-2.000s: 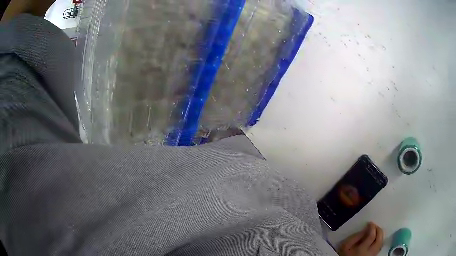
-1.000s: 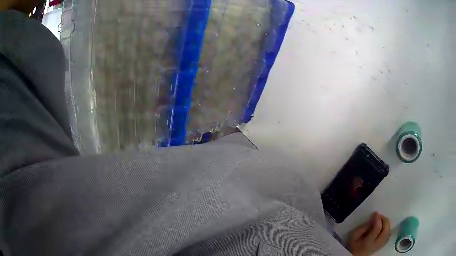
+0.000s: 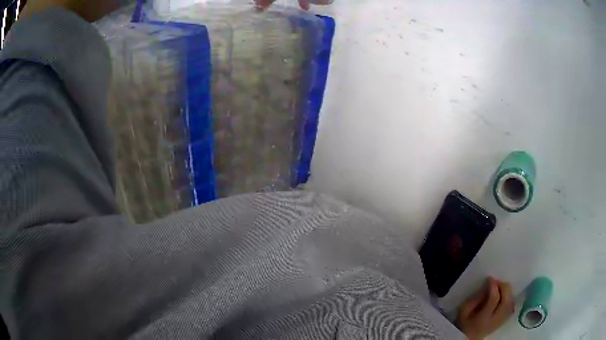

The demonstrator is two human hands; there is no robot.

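A thick tray bundle (image 3: 256, 106) stands against the grey smock at upper left. It has pale, blurred layers, a blue band through its middle and a blue layer along its right side. My left hand is mostly cut off; its wrist (image 3: 80, 5) shows at the top left edge, and its grip cannot be seen. Fingertips (image 3: 286, 3) touch the bundle's top edge at the picture's rim; I cannot tell whose hand they belong to. I cannot make out my right hand for certain. The bundle's lower end is hidden behind grey cloth.
On the white table (image 3: 412, 119) at right lie a black phone (image 3: 457, 242) and two teal film rolls, one above (image 3: 521, 169) and one below (image 3: 538, 295). Another hand (image 3: 488, 309), apparently another person's, rests beside the phone. Grey cloth fills the lower left.
The bundle has shifted left and its top end has come into view. Fingertips have appeared at its top edge. Skin visible under the bundle earlier is now hidden. Phone and rolls appear slightly further left.
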